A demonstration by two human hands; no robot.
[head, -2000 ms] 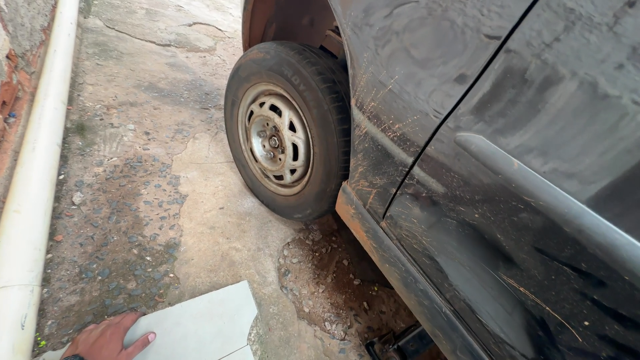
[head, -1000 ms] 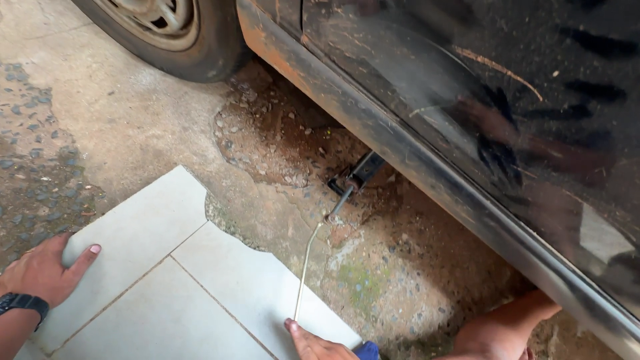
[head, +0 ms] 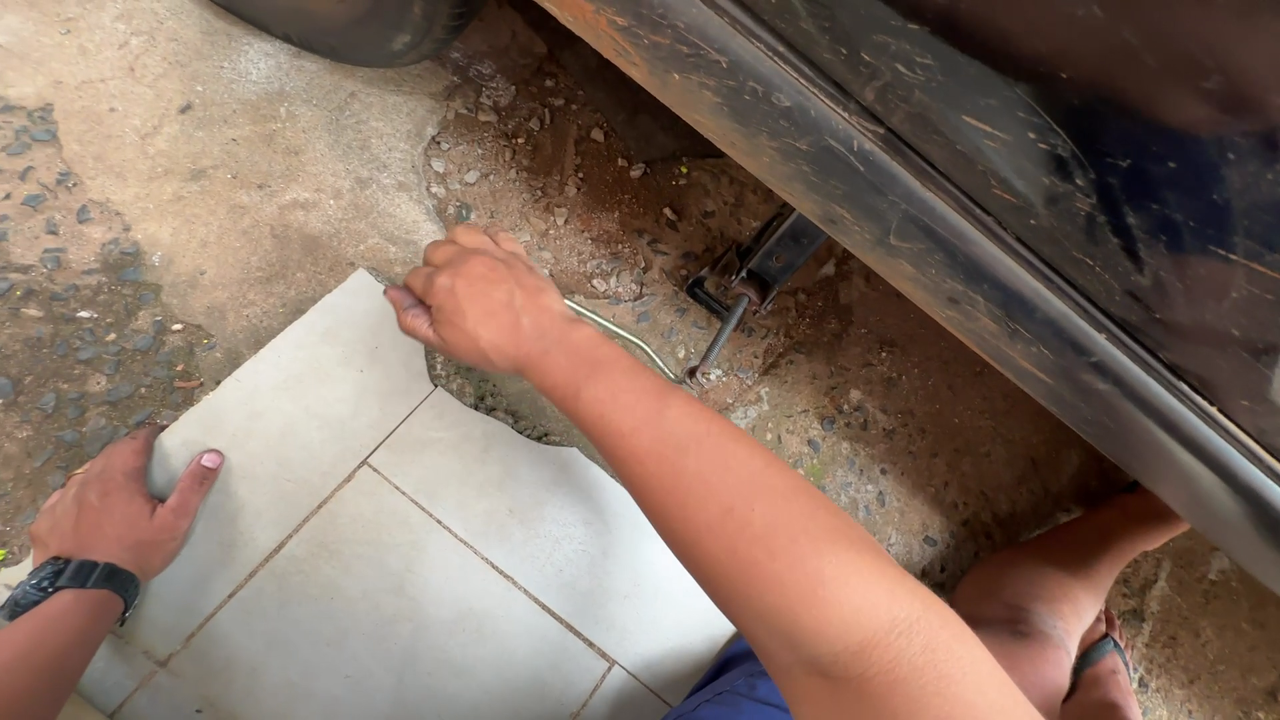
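My right hand (head: 480, 298) is closed on the end of a bent metal crank handle (head: 625, 335). The crank's other end meets the eye of the threaded screw (head: 725, 338) of a black car jack (head: 780, 258), which stands partly under the dark car's sill (head: 850, 215); its far part is hidden. My left hand (head: 120, 505), with a black watch on the wrist, rests on the left edge of the white floor tiles (head: 340, 560), thumb spread from the fingers.
A car tyre (head: 370, 25) stands at the top left on rough concrete (head: 250, 170). Loose gravel and broken ground (head: 540, 200) lie beside the jack. My bent leg and a sandalled foot (head: 1100, 660) are at the lower right, near the sill.
My right hand, low on the crank one second ago, has swung up and left with the crank's end. My left hand stays on the tile edge. The view has moved down from the wheel.
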